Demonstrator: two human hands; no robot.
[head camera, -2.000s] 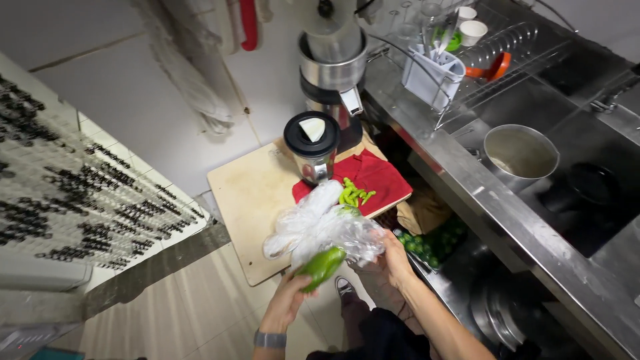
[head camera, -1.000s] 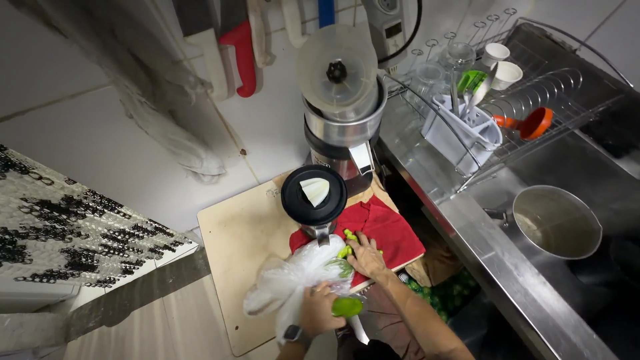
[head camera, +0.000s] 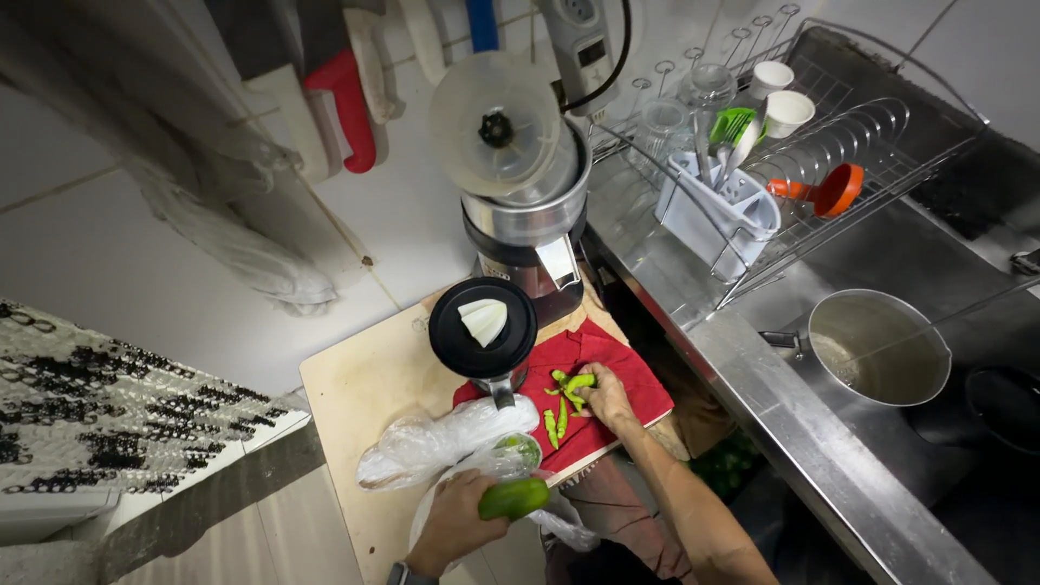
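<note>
My left hand (head camera: 463, 516), low in the head view, grips a green cucumber-like vegetable (head camera: 515, 497) that sticks out to the right. My right hand (head camera: 605, 398) has its fingers on small green chili peppers (head camera: 561, 410) lying on a folded red cloth (head camera: 626, 370). Between the hands, a clear plastic bag (head camera: 520, 451) shows something green inside. A white plastic bag (head camera: 443, 435) rests beside it on the wooden board (head camera: 341, 390). Behind the bags is a blender with a black lid (head camera: 443, 325), and a pale cut vegetable piece (head camera: 485, 318) sits on the lid.
A citrus juicer (head camera: 528, 223) stands at the board's back. Knives, one with a red handle (head camera: 349, 110), hang on the wall. On the right are a steel counter, a dish rack, a cutlery holder (head camera: 715, 211), an orange funnel-like utensil (head camera: 837, 190) and a metal pot (head camera: 877, 349).
My right hand has moved from the clear bag onto the chili peppers. My left hand still holds the green vegetable. The view has shifted closer to the board.
</note>
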